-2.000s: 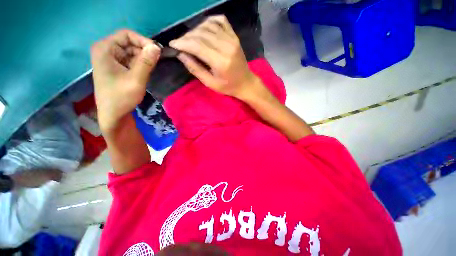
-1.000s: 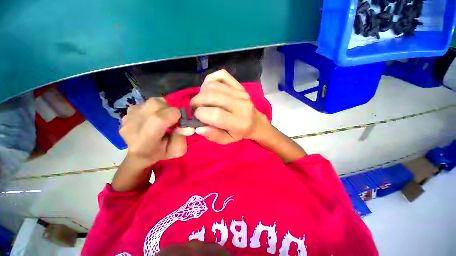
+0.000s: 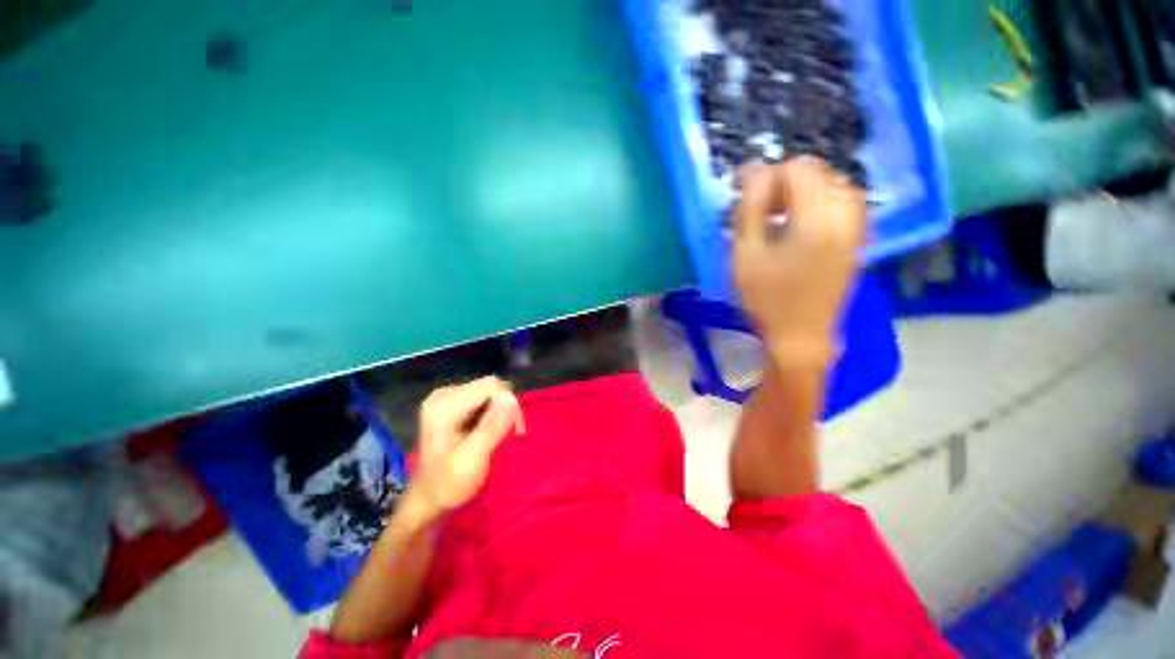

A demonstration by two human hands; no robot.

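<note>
A blue parts tray (image 3: pixel 930 193) with a pale lining stands on the green bench and holds a heap of small dark moulded parts (image 3: pixel 786 90). My right hand (image 3: pixel 799 251) is at the near end of the tray, fingertips bent down at the edge of the heap. It is blurred, and whether it pinches a part cannot be told. My left hand (image 3: pixel 467 444) is above my lap, below the bench edge, with its fingers curled. No part shows in it, but its fingertips are partly hidden.
The green bench top (image 3: pixel 374 193) has dark pieces (image 3: pixel 23 183) at the far left. A blue lower bin (image 3: pixel 277 547) holds black and whitish pieces. A blue stool (image 3: pixel 866 354) stands under the tray. A yellow-handled tool (image 3: pixel 1014 52) lies at the upper right, beside dark items.
My hands have parted from the dark part they held together. My right hand has moved out to the tray; my left stays near my lap. The view has turned toward the tray.
</note>
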